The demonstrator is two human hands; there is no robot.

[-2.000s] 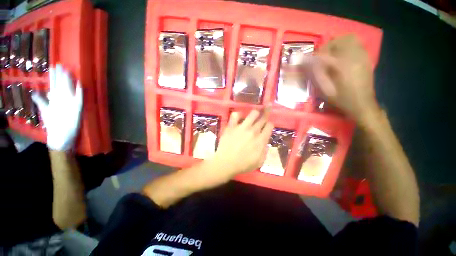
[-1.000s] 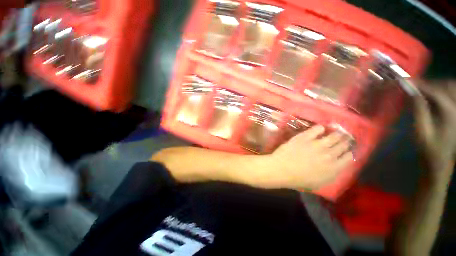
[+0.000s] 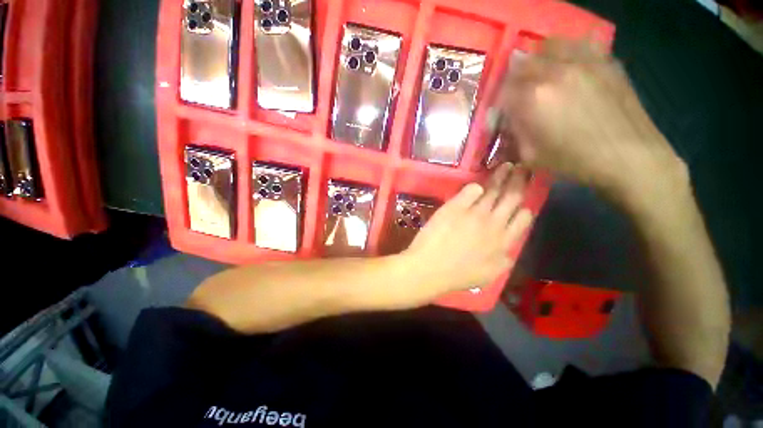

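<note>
The red-orange foam tray (image 3: 322, 157) has two rows of pockets with closed gold mirror-like phones (image 3: 447, 104), camera rings at their upper ends. My left hand (image 3: 468, 232) is bare and lies palm down over the near row's right end, fingers apart, partly covering a phone (image 3: 408, 219) and hiding the last pocket. My right hand (image 3: 577, 113) is bare, bent and blurred over the far row's rightmost pocket. A sliver of a dark phone (image 3: 498, 150) shows below its fingers. A small whitish patch is at its fingertips; its grip is unclear.
Another red tray (image 3: 63, 125) with phones stands at the left edge, across a strip of dark green bench (image 3: 130, 109). A red object with dark openings (image 3: 573, 309) is below the bench edge at right. A grey metal frame shows at lower left.
The view has shifted, so the tray sits further left and looks sharper. My right hand has come from the tray's right edge onto the top right pocket. The neighbour's gloved hand has left view.
</note>
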